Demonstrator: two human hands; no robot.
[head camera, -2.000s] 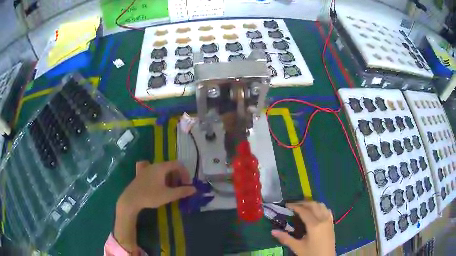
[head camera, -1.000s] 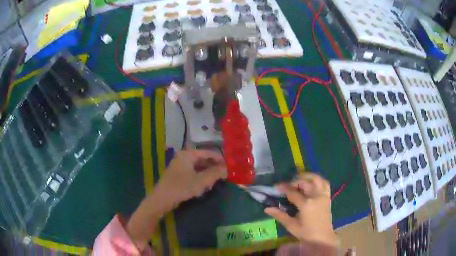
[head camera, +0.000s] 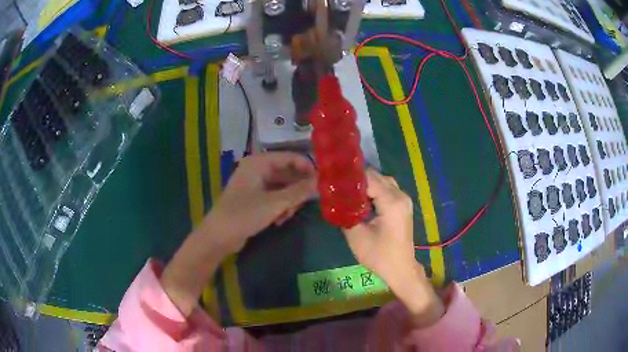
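Observation:
The red ribbed clamp handle (head camera: 337, 158) hangs forward over the silver test fixture (head camera: 279, 130) and hides part of the work. My left hand (head camera: 265, 189) is just left of the handle, fingertips pinched together over the fixture's front edge. Whether it holds a small part cannot be seen. My right hand (head camera: 385, 223) is right of and partly behind the handle's lower end. Its fingers are closed around a dark-gripped test clip (head camera: 372, 206), of which only a bit shows; the jaws are hidden.
A foam tray of dark parts (head camera: 520, 144) stands right, with another beyond it. A clear blister tray (head camera: 76, 172) lies left. A foam tray (head camera: 241, 27) is behind the fixture. A red cable (head camera: 413, 89) loops across the mat. A green label (head camera: 330, 284) lies in front.
The view has shifted, so the fixture sits higher in the picture. My right hand has moved left, in against the handle, with the clip. My left hand has stayed at the fixture's front.

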